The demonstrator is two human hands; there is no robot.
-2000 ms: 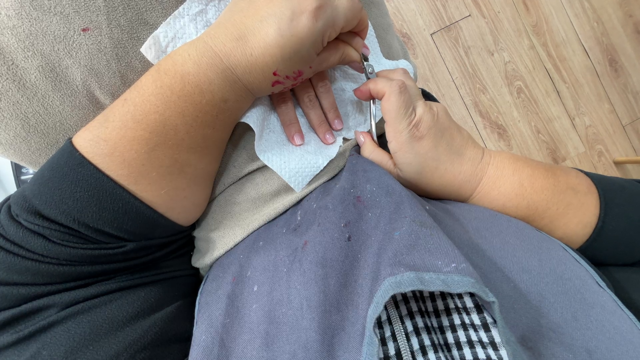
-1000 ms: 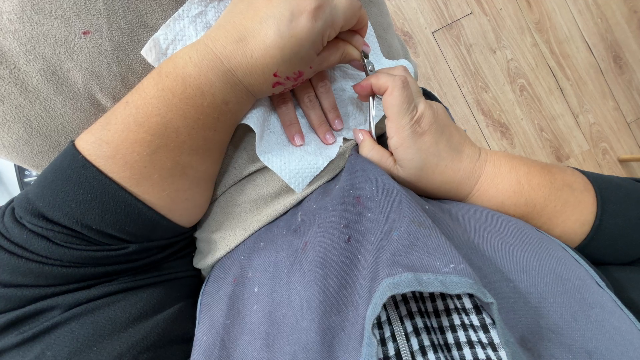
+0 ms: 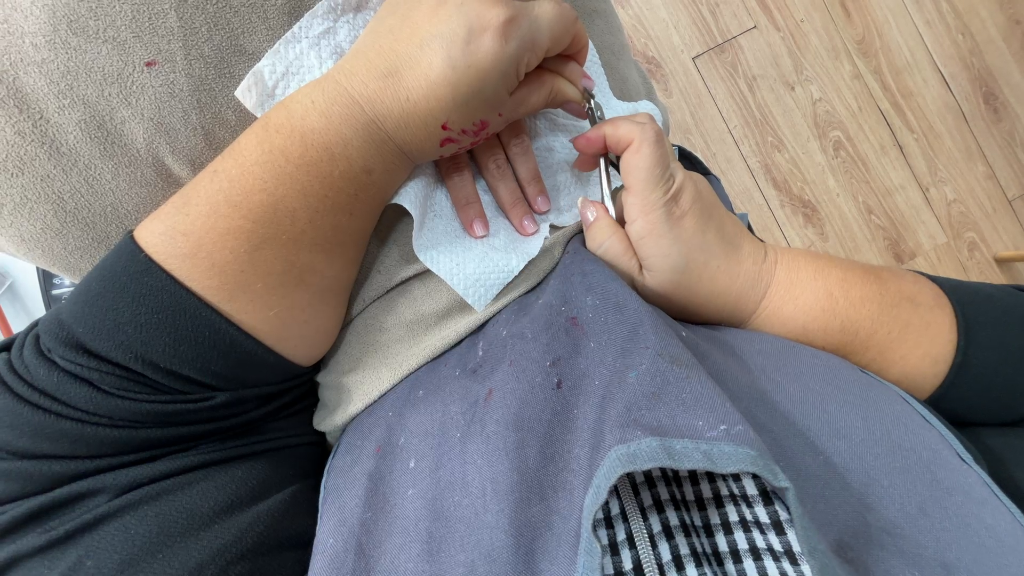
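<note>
My right hand [image 3: 656,192] holds metal cuticle nippers [image 3: 606,172] upright between thumb and fingers, with their jaws at a fingertip. My left hand [image 3: 480,64], with red smears along its outer edge, reaches across the other person's hand and pinches a finger near the nipper jaws; the exact hold is partly hidden. Three fingers of the other person's hand [image 3: 498,180] lie spread beneath my left hand on a white paper towel [image 3: 472,260]. The rest of that hand is covered from view.
The paper towel lies on a beige fleece-like cloth [image 3: 144,120] with a small red spot. A grey-blue apron [image 3: 512,400] with a checked pocket [image 3: 704,520] covers my lap. Wood-look floor [image 3: 848,112] shows at the upper right. Part of a white surface [image 3: 20,292] shows at the left edge.
The index finger of my right hand has lifted a little off the nipper handles. My left hand and the other person's fingers keep their places.
</note>
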